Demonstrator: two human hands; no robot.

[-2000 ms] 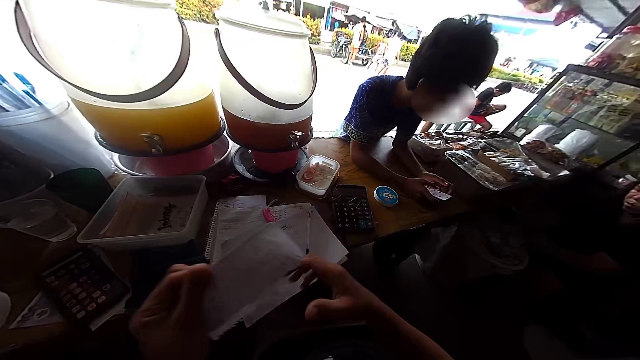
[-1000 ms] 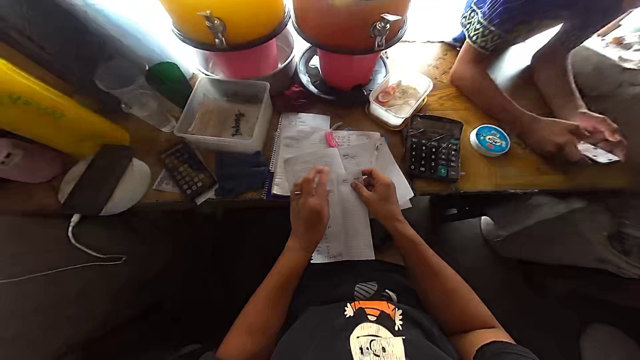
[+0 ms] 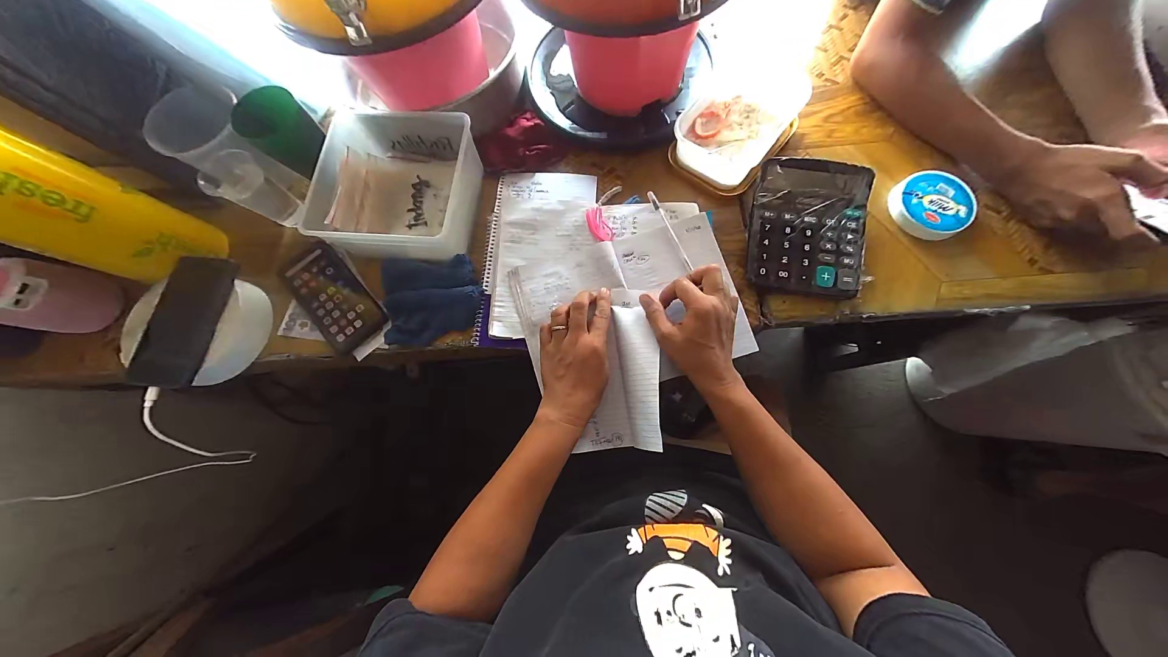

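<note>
Both my hands are on a lined paper sheet at the front edge of the wooden table. My left hand, with a ring on one finger, presses the sheet's left side. My right hand pinches its top edge, where a narrow strip is folded over. Beneath and behind lie other handwritten sheets and a spiral notebook. A pen rests on the papers above my right hand, and a pink object lies to its left. A calculator is right of the papers.
At the left are a plastic container, a smartphone and dark blue cloth. A food tub and round blue-lidded tin stand right. Drink dispensers line the back. Another person's hands hold something at the far right.
The view has tilted down since the earliest frame. My hands, raised with a loose sheet then, are now down on the paper, and its top edge is now folded.
</note>
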